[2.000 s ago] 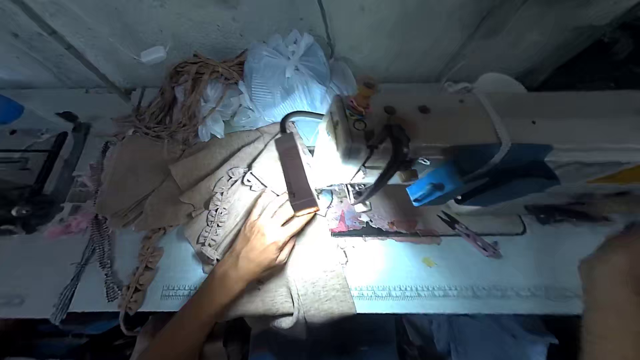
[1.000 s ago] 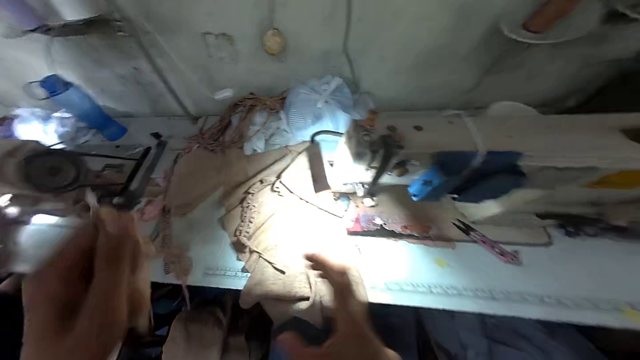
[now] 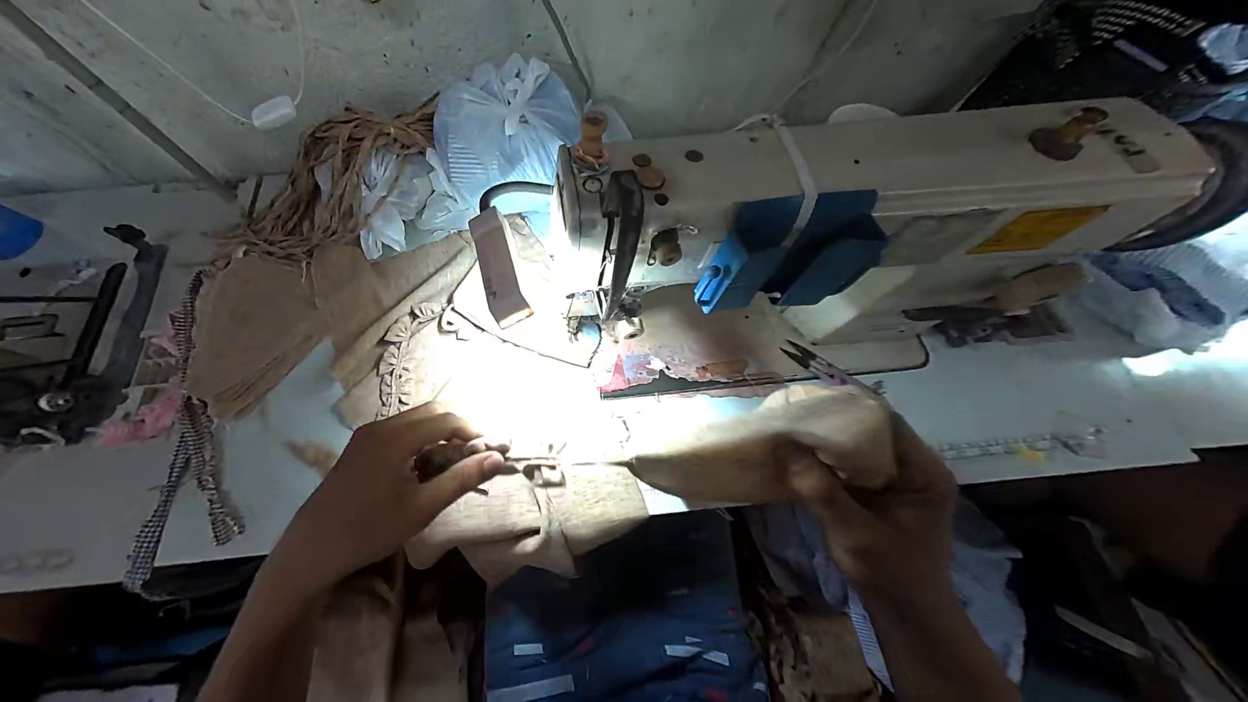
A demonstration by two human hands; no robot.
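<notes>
My left hand (image 3: 405, 487) pinches the edge of tan fabric (image 3: 507, 507), with something brown bunched in its fingers. Out to the right, my right hand (image 3: 868, 497) grips a blurred, bunched part of tan fabric (image 3: 760, 448). The fabric stretches between both hands, in front of the sewing machine (image 3: 702, 175). A lit lamp (image 3: 500, 268) hangs beside the needle area, and its glare hides the middle of the cloth. Ruffled trim (image 3: 398, 361) lies on the tan cloth behind my left hand. Thread snips (image 3: 829, 369) rest on the machine bed, near my right hand.
Stacked tan pieces (image 3: 249, 331) and checked strips (image 3: 185, 468) lie at left. Behind them are brown strips (image 3: 341, 166) and a tied plastic bag (image 3: 502, 112). Another machine (image 3: 88, 341) stands at far left. A ruler tape (image 3: 1014, 446) runs along the table's front edge.
My left hand has come back from the far left onto the fabric. My right hand, open over the cloth a second ago, now grips tan fabric farther right. The view has shifted.
</notes>
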